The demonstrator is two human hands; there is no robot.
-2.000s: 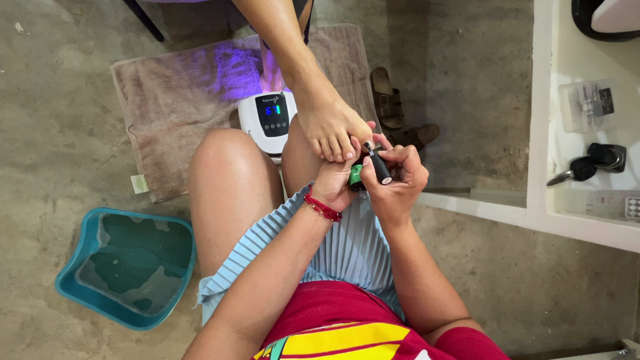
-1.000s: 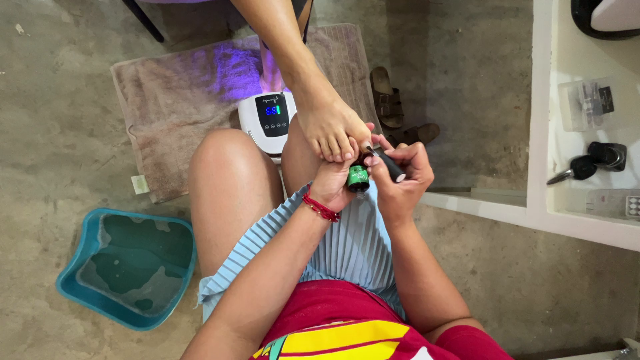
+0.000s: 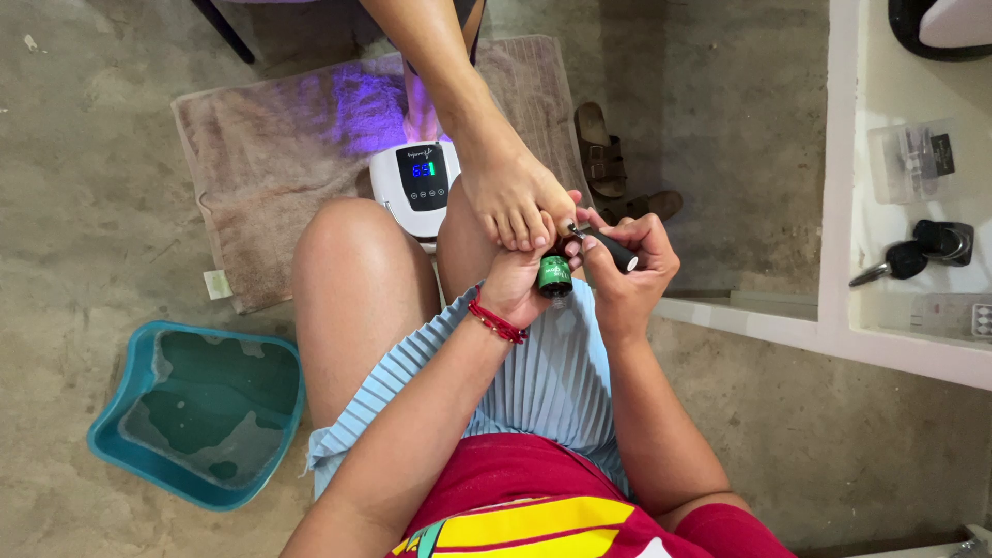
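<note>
Another person's bare foot rests over my knee, toes toward me. My left hand, with a red cord bracelet at the wrist, holds a small nail polish bottle with a green label, just below the toes; its thumb and fingers touch the foot near the big toe. My right hand grips the black cap of a nail polish brush, tilted, with the brush tip at the big toenail. Some left fingers are hidden behind the foot and bottle.
A white nail lamp with a lit display stands on a brown towel, another foot beneath its purple light. Left lies a teal basin of water. Brown sandals lie beyond my right hand. A white shelf holds keys and a clear box.
Two seconds ago the brush cap stood more upright beside the bottle; it then tilted outward to the right. The bottle's green label shows more than it did at first. The foot stays in place.
</note>
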